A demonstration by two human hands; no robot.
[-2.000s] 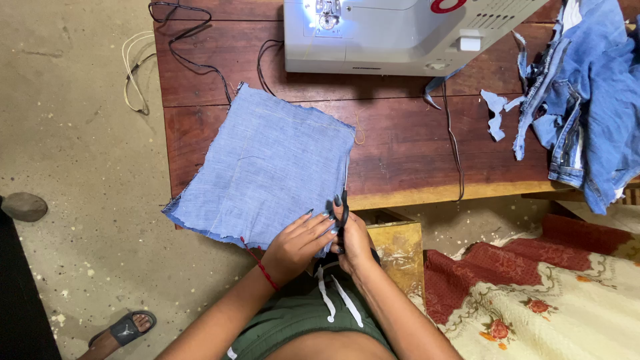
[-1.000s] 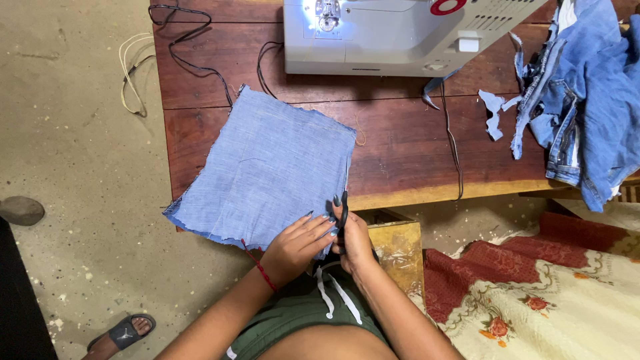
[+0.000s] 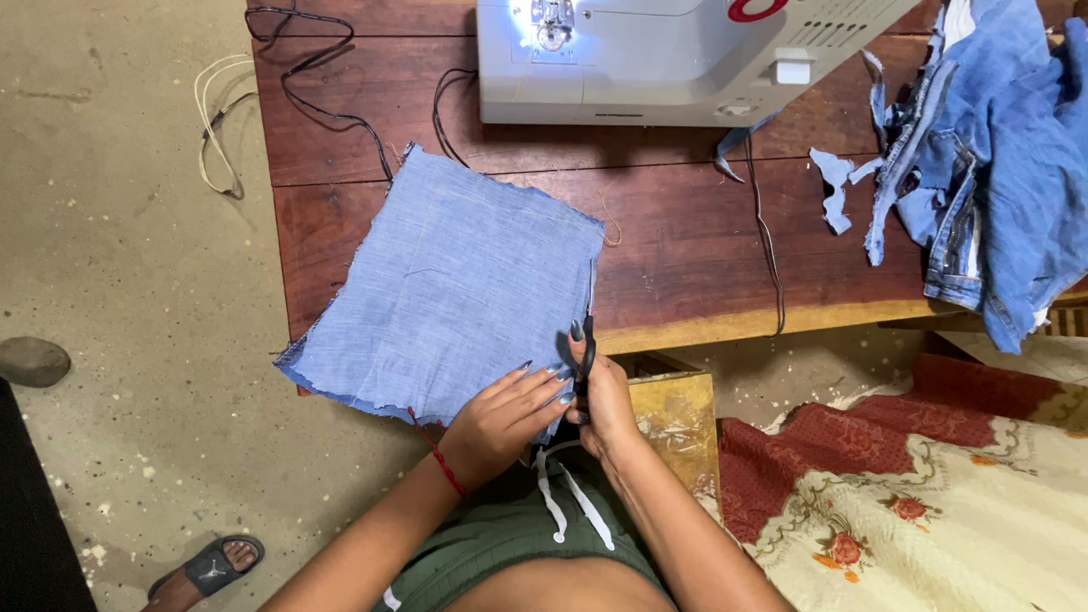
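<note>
A roughly square piece of blue denim (image 3: pixel 459 272), with frayed edges and a second layer showing beneath, lies on the wooden table and hangs over its near edge. My left hand (image 3: pixel 506 416) rests flat on the cloth's lower right corner, fingers slightly spread and holding nothing. Black-handled scissors (image 3: pixel 588 340) are gripped in my right hand (image 3: pixel 608 391), their blades pointing away from me along the cloth's right edge. The lower part of the handles is partly hidden by my fingers.
A sewing machine (image 3: pixel 663 76) with its lamp lit stands at the table's far side. Cut denim jeans (image 3: pixel 1003 170) and denim scraps (image 3: pixel 835 191) lie at right. Black cables (image 3: pixel 323 64) cross the table (image 3: pixel 680 280). Below right hangs a patterned cloth (image 3: pixel 901 501); a wooden stool (image 3: pixel 680 425) stands nearby.
</note>
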